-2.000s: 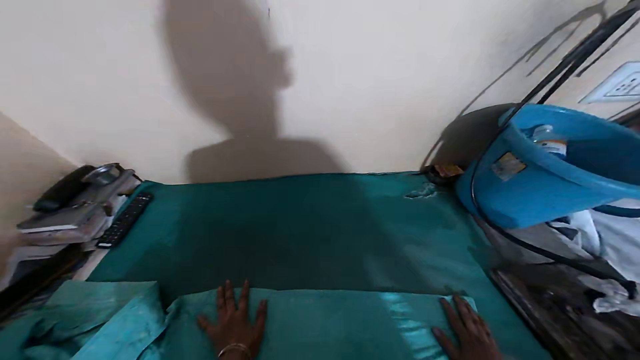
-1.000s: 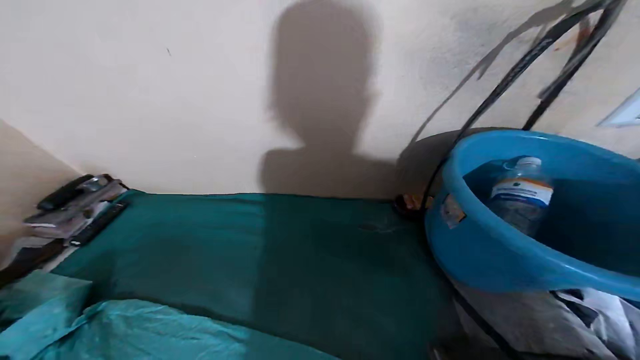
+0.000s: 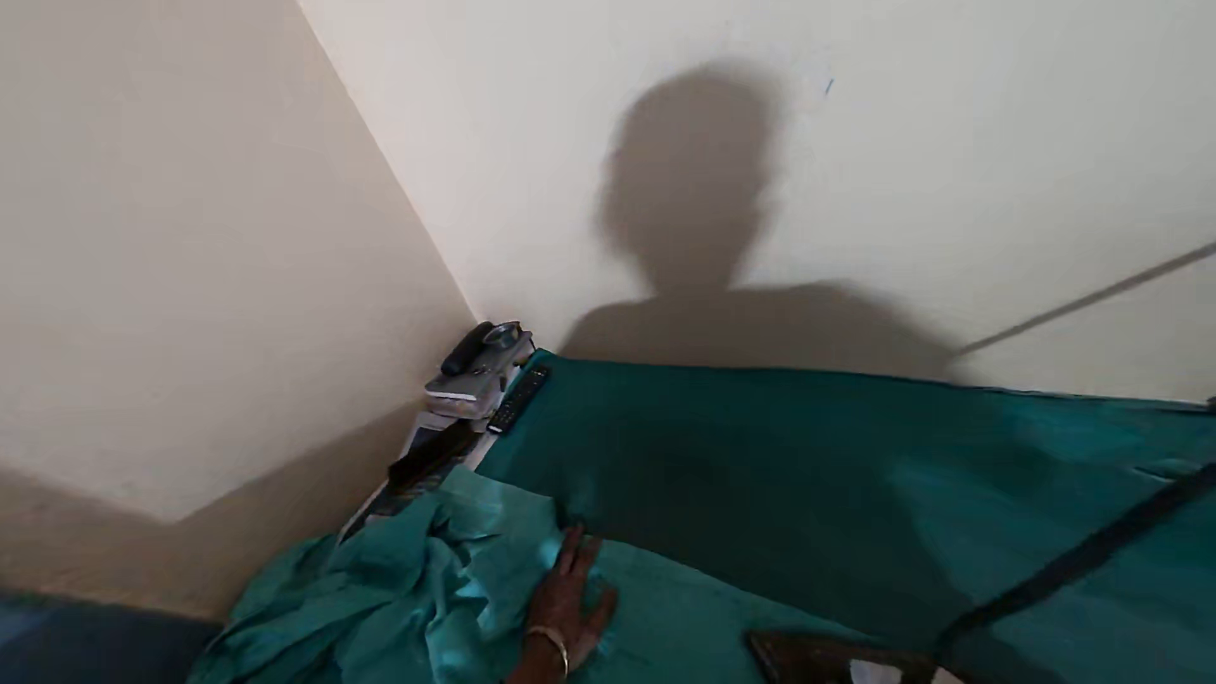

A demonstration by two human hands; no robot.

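Note:
My left hand (image 3: 568, 600), with a bangle at its wrist, lies palm down on a light green cloth (image 3: 689, 608) at the bottom centre. Its fingers are slightly apart and point toward the wall. Left of the hand the cloth is bunched in folds. Beyond its edge spreads a darker green sheet (image 3: 741, 465) that reaches the wall. A black remote control (image 3: 519, 400) rests at the sheet's far left corner. My right hand is out of view.
Stacked books or boxes (image 3: 465, 385) with a dark object on top stand in the wall corner. A dark cable (image 3: 1083, 560) crosses the right side in the foreground. A dark brown object (image 3: 826, 657) sits at the bottom edge.
The view has swung left, and the blue bucket has left it. Two seconds ago both hands lay on the light green cloth; now only my left hand shows, close to the bunched part.

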